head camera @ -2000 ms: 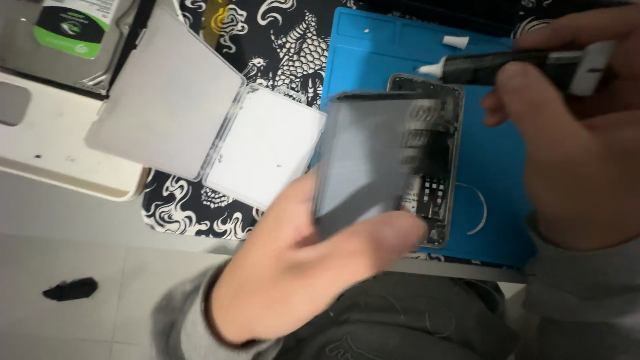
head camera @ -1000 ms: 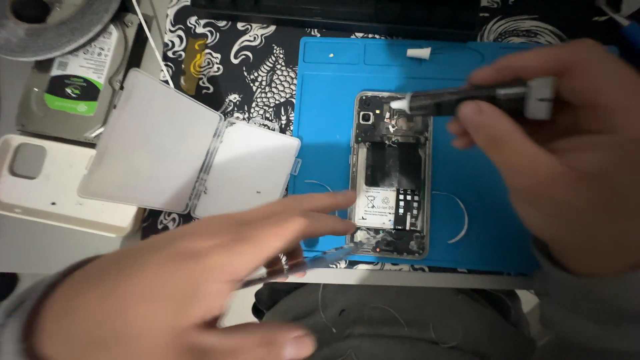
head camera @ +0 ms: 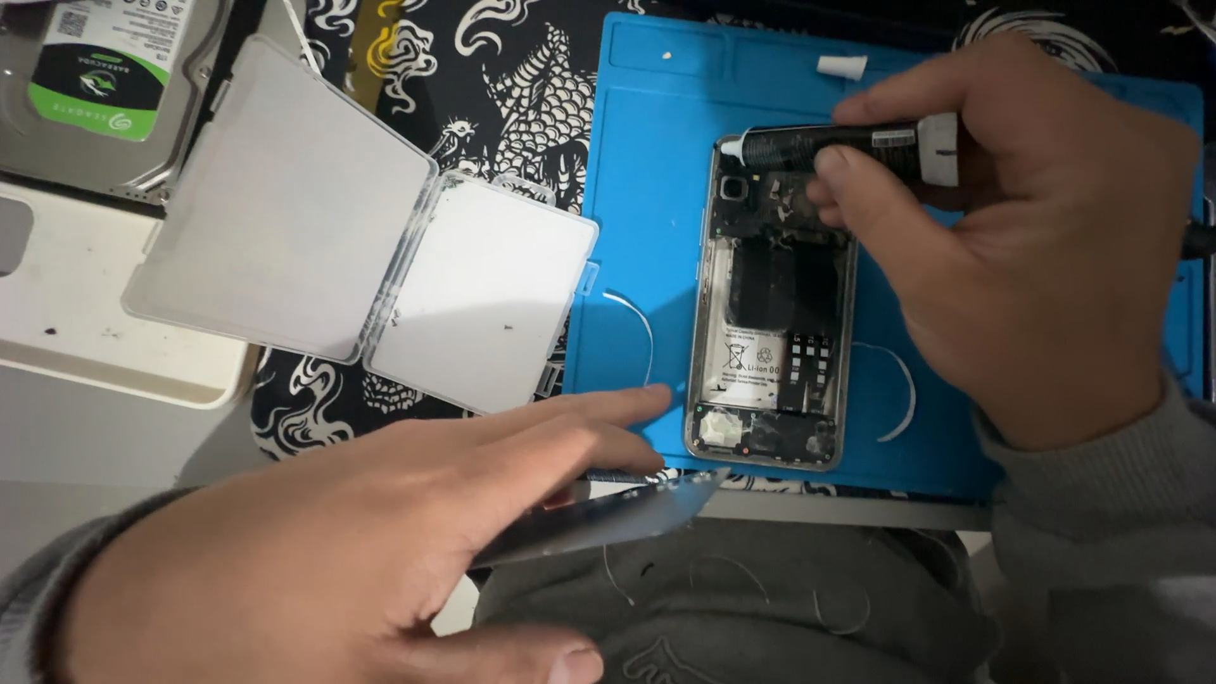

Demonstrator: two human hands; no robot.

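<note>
An opened smartphone [head camera: 771, 304] lies on a blue silicone repair mat [head camera: 646, 180], its battery [head camera: 746, 366] and inner parts exposed. My right hand [head camera: 1026, 218] grips a black adhesive tube [head camera: 826, 147], whose white nozzle points left over the phone's top left corner near the camera. My left hand [head camera: 380, 532] holds a thin, dark glossy phone panel [head camera: 608, 522], tilted and seen nearly edge-on below the mat; the hold itself is partly hidden under the palm. The left fingertips reach the mat's lower left area, beside the phone. A white tube cap [head camera: 842, 66] lies on the mat's upper part.
Left of the mat is an open clear plastic case [head camera: 285, 199] with a white pad [head camera: 484, 285]. A hard drive [head camera: 114, 85] and a white tray-like piece [head camera: 114, 313] sit at far left. Curved white strips [head camera: 898, 389] lie beside the phone. The table's front edge [head camera: 855, 508] runs below.
The panel in my left hand, two seconds ago over the phone's left side, has moved down off it, uncovering the phone. The tube's nozzle is now at the phone's top left corner.
</note>
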